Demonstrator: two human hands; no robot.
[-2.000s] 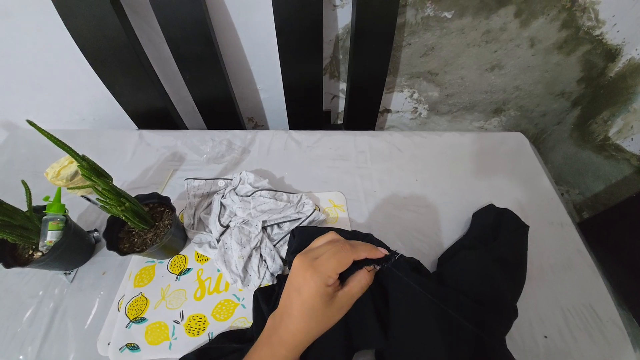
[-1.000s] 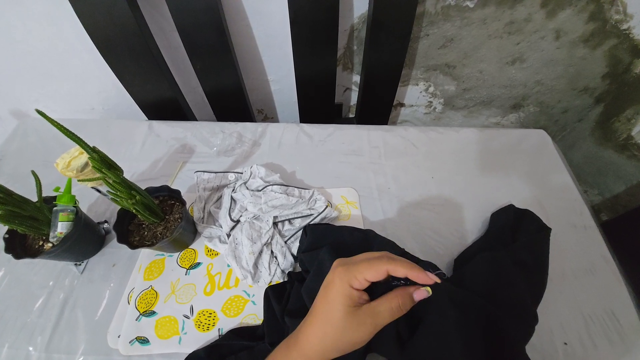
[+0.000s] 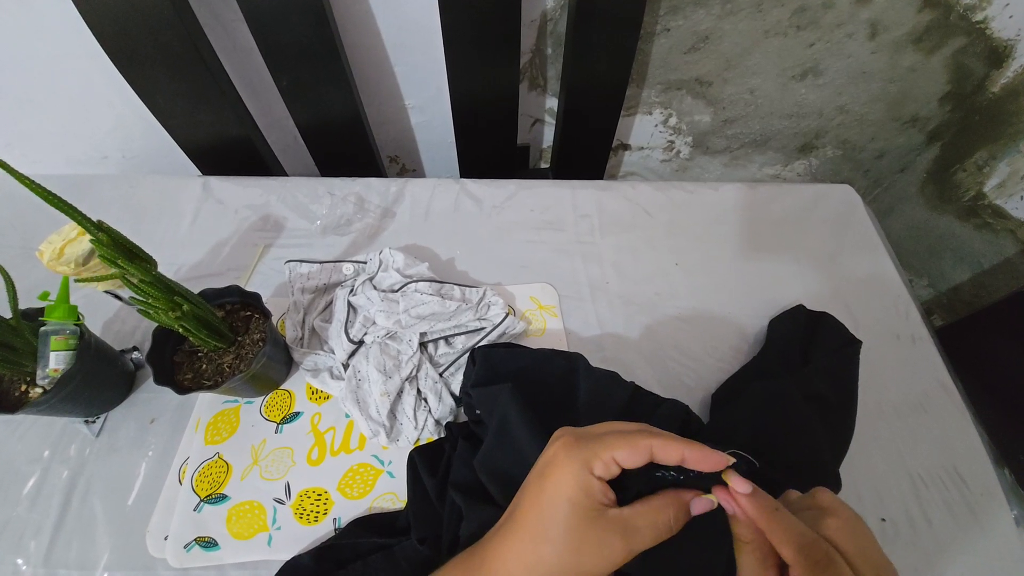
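Observation:
Black cloth point(image 3: 552, 408) lies bunched across the lower middle and right of the table. My left hand point(image 3: 600, 488) pinches a fold of it between thumb and index finger. Fingertips of my right hand point(image 3: 800, 528) meet those of my left at the same fold, thumb and index finger together; whatever is between them is too small to make out. A short pale thread point(image 3: 746, 454) curves up beside the fingertips, and light stitches point(image 3: 676, 474) show on the black cloth between my left thumb and index finger.
A crumpled white patterned garment point(image 3: 400, 328) with dark piping lies on lemon-print placemats point(image 3: 316, 464). At left are two potted succulents, one pot point(image 3: 272, 364) near the placemats, the other point(image 3: 96, 384) holding a small green-capped bottle point(image 3: 58, 344). Black chair slats point(image 3: 480, 88) stand behind the table point(image 3: 640, 240).
My right hand has come into view from the lower right and joined my left at the fold. My left hand still pinches the black cloth.

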